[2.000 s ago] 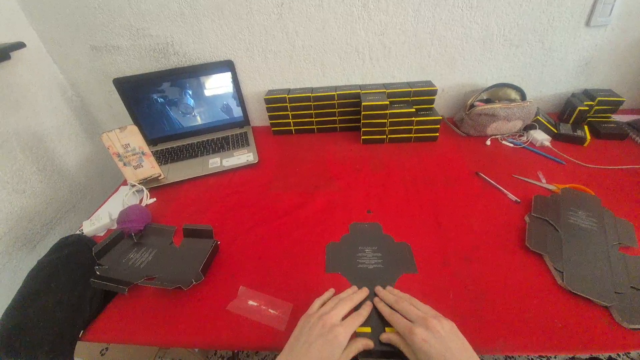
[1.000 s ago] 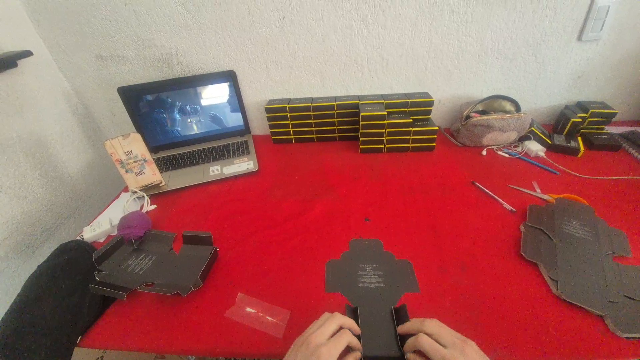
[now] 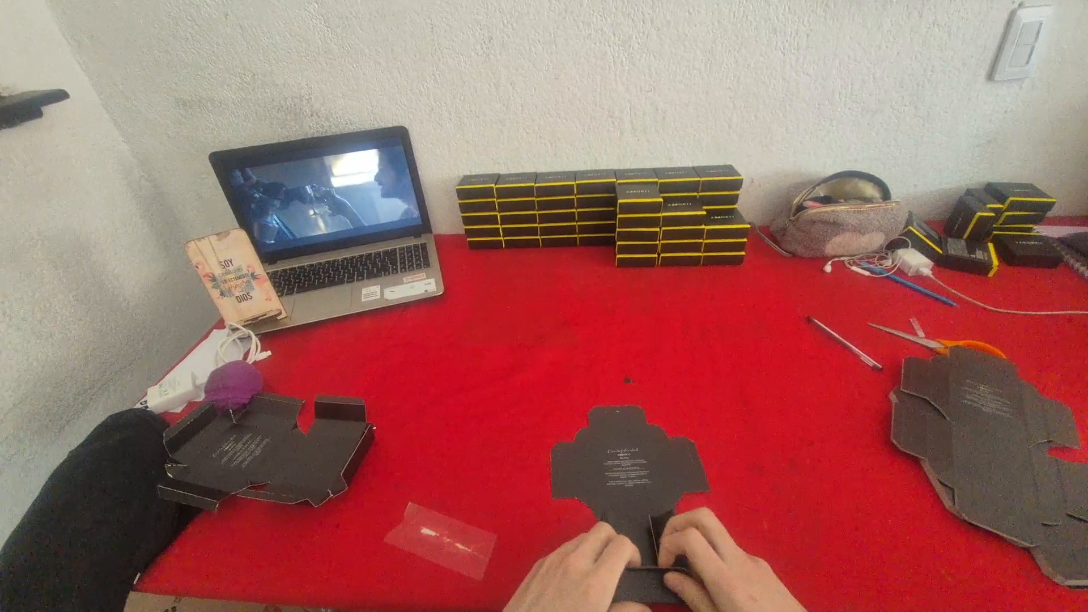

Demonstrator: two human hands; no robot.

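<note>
A black die-cut cardboard box blank [image 3: 627, 467] lies on the red cloth at the near middle, its wide printed panel and top tab flat. Its near part is partly folded between my hands, with side flaps standing up. My left hand [image 3: 580, 568] grips the left side of the near part, fingers curled over it. On the right side, my right hand [image 3: 718, 563] pinches a raised flap and the folded near panel [image 3: 650, 585]. The fingers hide parts of the flaps.
Partly folded black cardboard [image 3: 263, 455] lies left, beside a clear plastic bag [image 3: 444, 540]. Flat black blanks [image 3: 986, 442], scissors [image 3: 969, 347] and a pen [image 3: 844, 342] lie right. Behind are a laptop [image 3: 348, 272], stacked small boxes [image 3: 552, 212] and a pouch [image 3: 837, 217].
Two seconds ago both hands lay over the near part of the blank. Its side flaps have come up, and the near panel is now folded up between the hands.
</note>
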